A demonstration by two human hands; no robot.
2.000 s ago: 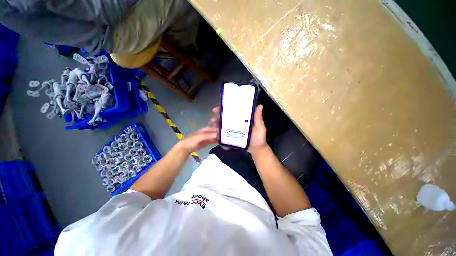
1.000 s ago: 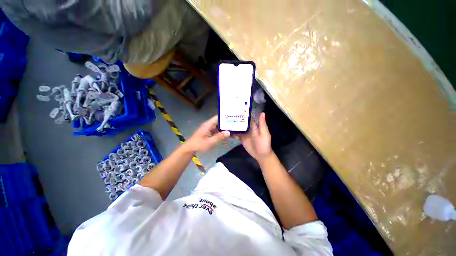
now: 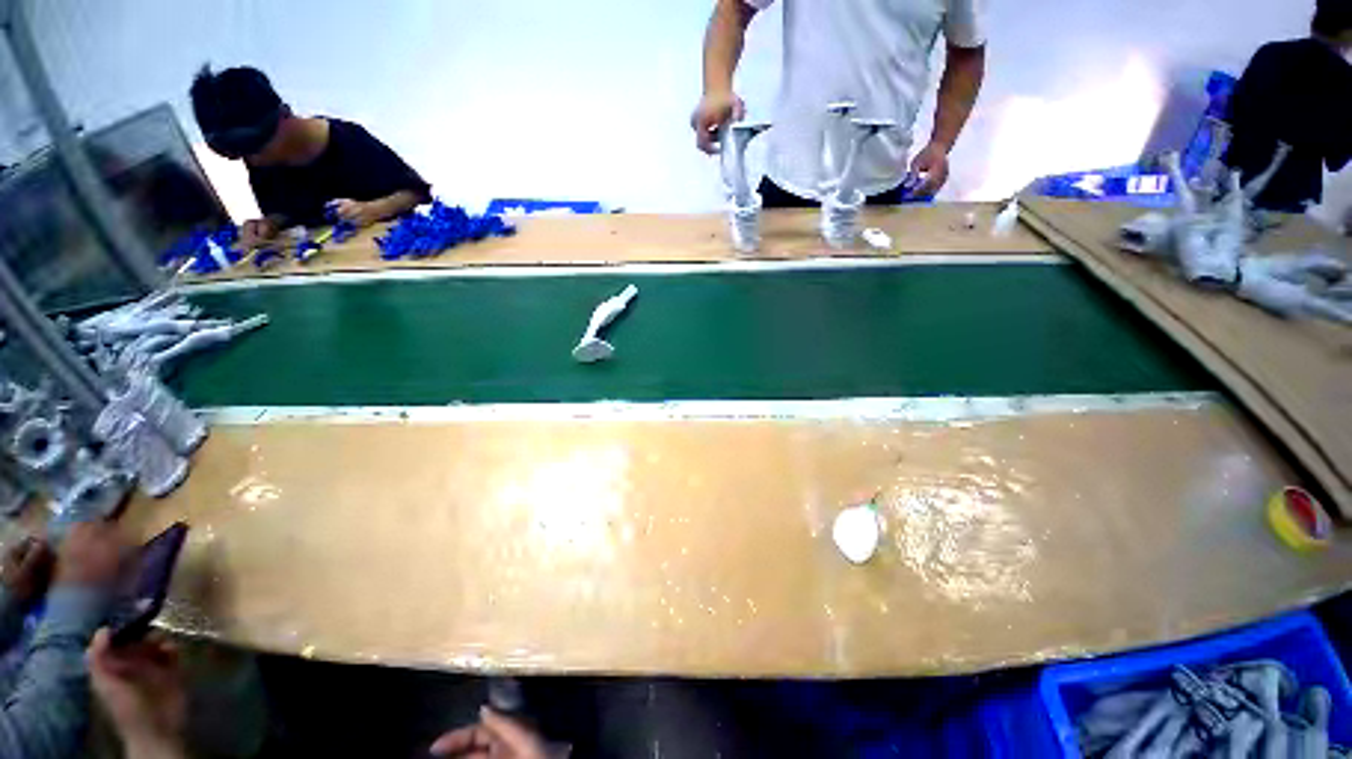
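Observation:
The smartphone (image 3: 148, 581), dark and tilted, is at the lower left. My left hand (image 3: 137, 685), partly cut off by the bottom edge, holds its lower end. Another person's hand, with a grey sleeve, is against the phone's other side. My right hand (image 3: 497, 736) shows at the bottom edge, left of centre, with fingers apart and nothing seen in it; the rest is cut off. A white glue bottle (image 3: 857, 531) with a thin tip lies on the tan film-covered bench (image 3: 712, 593).
One lower leg (image 3: 601, 326) lies on the green belt (image 3: 830, 334). Legs and ruffled parts pile at left. Two part-assembled bodies stand across the belt near a standing person. A seated person is by blue parts. Yellow tape roll (image 3: 1299, 519) and blue crate (image 3: 1208, 653) of legs are right.
The view has swung up from my lap to the bench and belt. The smartphone has moved from between my two hands to the far left beside the other person. My right hand has left it.

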